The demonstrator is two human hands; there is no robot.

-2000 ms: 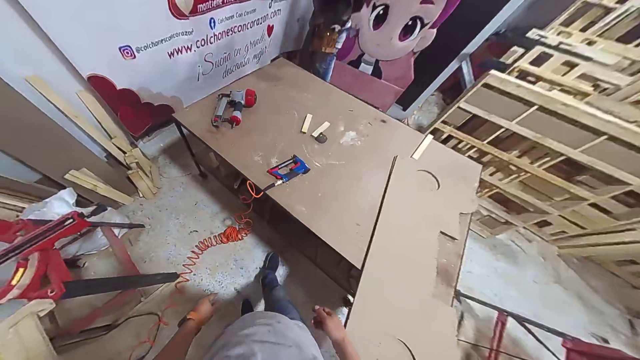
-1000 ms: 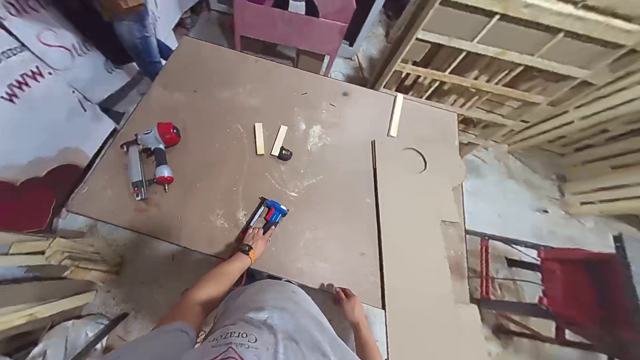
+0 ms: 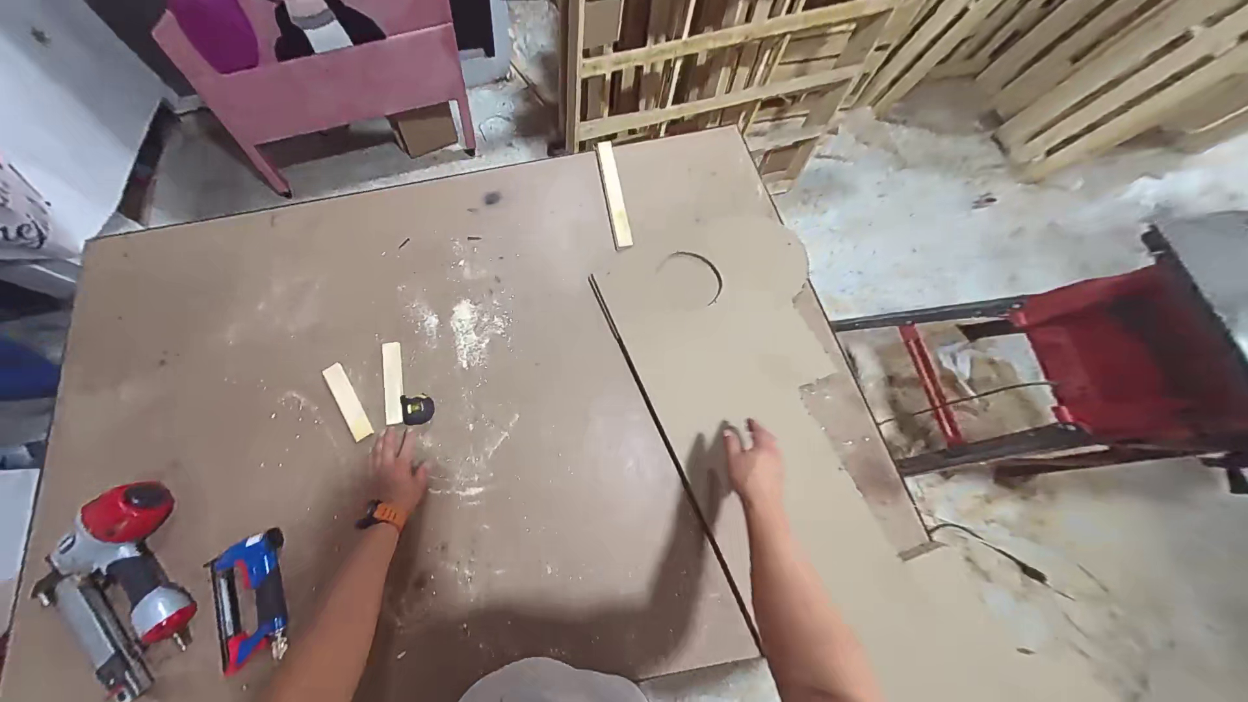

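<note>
My left hand [image 3: 399, 474], with an orange-banded watch at the wrist, reaches over the brown tabletop [image 3: 546, 429], fingers apart and empty. Its fingertips are just below a short wood strip [image 3: 392, 380] and a black tape measure [image 3: 418, 409]; a second short strip [image 3: 347, 401] lies to the left. Over a brown sheet panel [image 3: 721, 361] with a curved cut is my right hand [image 3: 755, 464], fingers spread and holding nothing; whether it touches the panel I cannot tell. A blue pneumatic stapler [image 3: 250, 597] and a red and grey nail gun [image 3: 117, 585] lie at the lower left.
A longer wood strip [image 3: 614, 195] lies near the table's far edge. Beyond it stand wooden slatted frames [image 3: 721, 68] and a pink chair-like piece [image 3: 331, 97]. Right of the table is a red and black metal frame [image 3: 1121, 361], with a cable [image 3: 1004, 559] on the floor.
My left hand has let go of the blue stapler, which now lies beside the nail gun, and has moved towards the short strips. My right hand has moved forward over the panel. The view has shifted.
</note>
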